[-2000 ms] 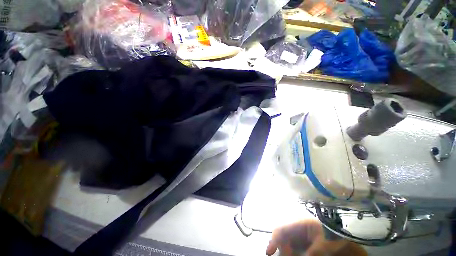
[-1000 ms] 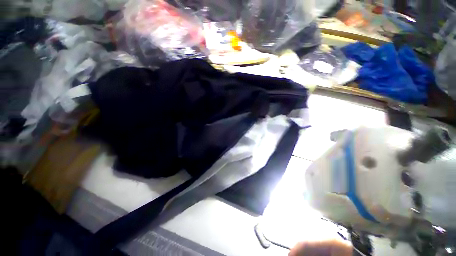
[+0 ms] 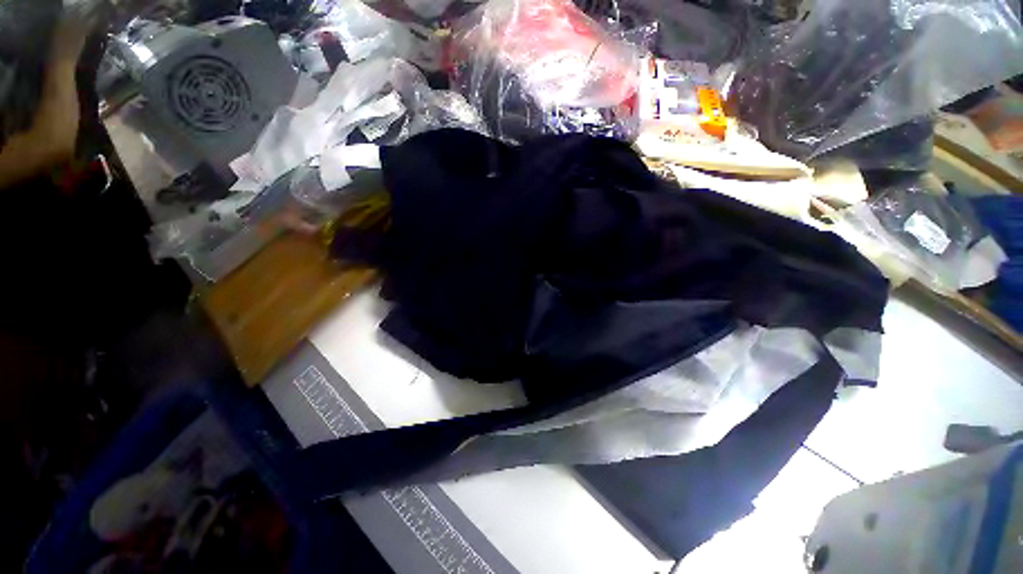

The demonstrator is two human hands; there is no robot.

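The dark garment [image 3: 583, 258] lies in a heap on the white sewing table [image 3: 387, 359]. A long band [image 3: 628, 432], pale grey on one face and dark on the other, runs from the heap to the lower left. Its dark end hangs over the table's front edge. The sewing machine head [image 3: 920, 521] shows only in part at the lower right corner; its needle and foot are out of view. Neither of my hands can be made out in the picture.
A printed ruler [image 3: 421, 533] runs along the table's front edge. A blue basket [image 3: 252, 420] with mixed items stands below left. A brown packet [image 3: 286, 297], a grey box with a round vent [image 3: 208, 90] and plastic bags [image 3: 538, 56] lie behind and left. A person's arm [image 3: 51, 107] shows at upper left.
The view has turned left, so the garment and machine sit further right. The hand seen earlier at the bottom near the machine is out of the picture. The garment lies much as before.
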